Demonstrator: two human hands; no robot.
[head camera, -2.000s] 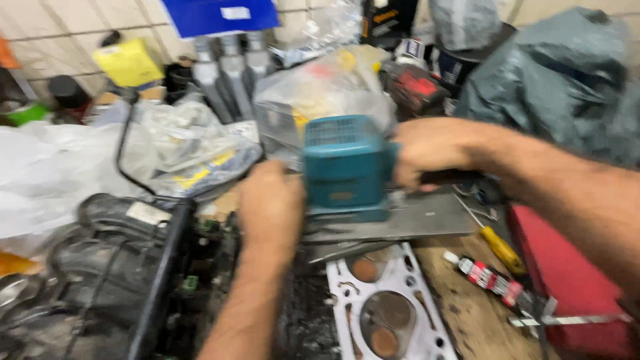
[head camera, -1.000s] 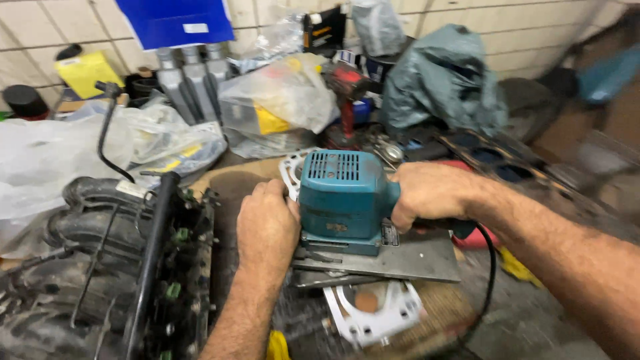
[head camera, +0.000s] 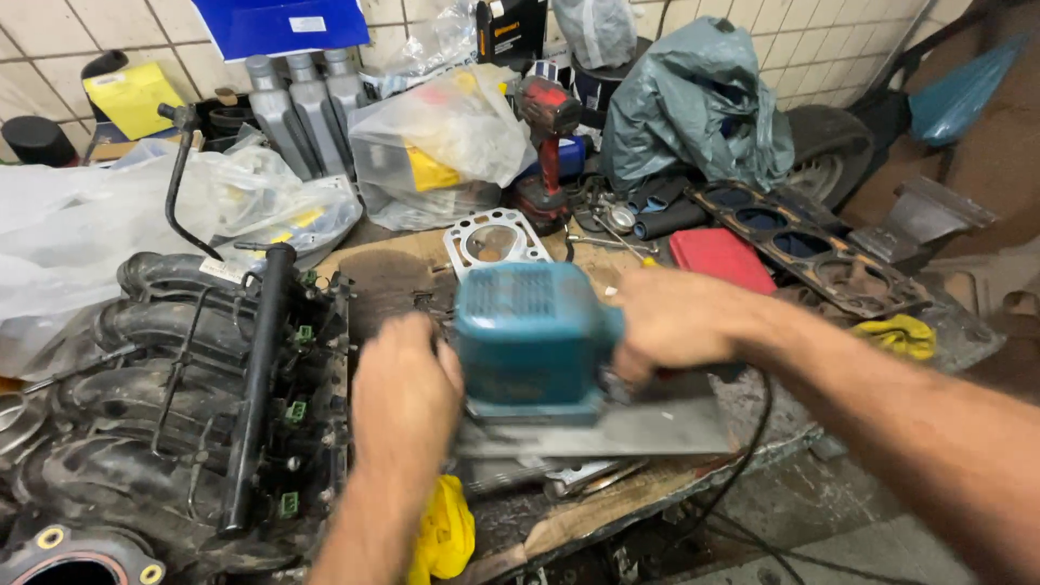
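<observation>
A teal corded power sander (head camera: 528, 341), blurred, stands on a flat grey metal plate (head camera: 666, 422) at the middle of the bench. My right hand (head camera: 674, 317) is closed around its handle on the right side. On the left, my left hand (head camera: 410, 374) is at the sander's side, fingers curled; what they grip is hidden. The sander and plate lie over part of a silver cylinder head gasket (head camera: 496, 240), whose far end shows behind. A black intake manifold (head camera: 187, 349) with green connectors fills the left side.
Behind are a red cordless impact driver (head camera: 548, 154), plastic bags (head camera: 439, 138) and grey bottles (head camera: 288, 114). A red case (head camera: 723, 258), an old head gasket (head camera: 804, 244) and a yellow cloth (head camera: 898, 335) lie right. Another yellow cloth (head camera: 445, 528) is at the front edge. The black cable (head camera: 756, 439) hangs over that edge.
The sander and both hands have shifted toward the near side of the bench. The far end of the silver gasket shows more than one second ago. The view has swung right since the first frame.
</observation>
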